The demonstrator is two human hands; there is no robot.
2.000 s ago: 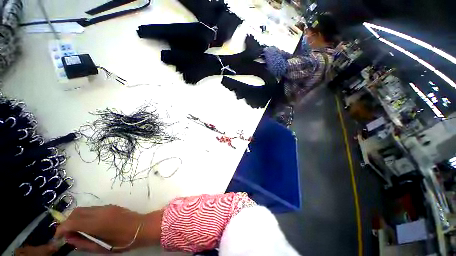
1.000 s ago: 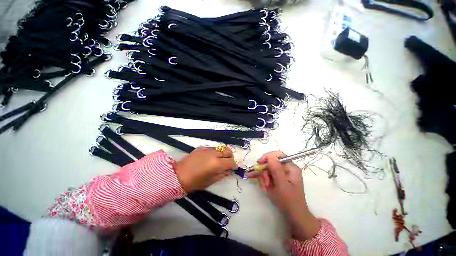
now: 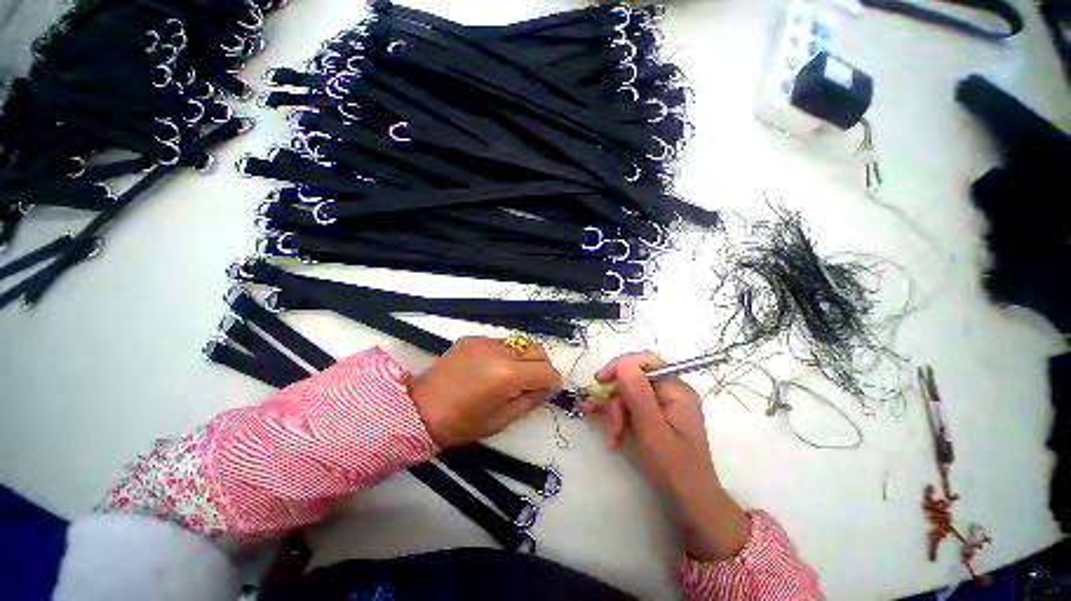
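Note:
My left hand (image 3: pixel 487 393), bare with a yellow ring, is shut on the end of a black webbing strap (image 3: pixel 565 402) at the lower middle. My right hand (image 3: pixel 660 425) holds a slim silver-white pen (image 3: pixel 681 366) like a pencil. Its yellowish tip is at the strap end, by the D-ring. A dark thread tail (image 3: pixel 559 434) hangs below the strap end. The rest of the held strap is hidden by my left hand and sleeve. More straps with D-rings (image 3: pixel 547 480) lie fanned around my left forearm.
A large strap stack (image 3: pixel 470 153) lies behind my hands, with another heap (image 3: pixel 94 106) at far left. Thread waste (image 3: pixel 805 288), pen cord (image 3: pixel 822 440) and reddish snips or tweezers (image 3: pixel 936 417) lie right. A black adapter (image 3: pixel 833 90) sits on a power strip (image 3: pixel 775 106); black fabric (image 3: pixel 1022 200) lies far right.
The view has swung from the aisle and a person down to the table. Since one second ago, the pen tip has shifted slightly left, with my left hand still on the strap end.

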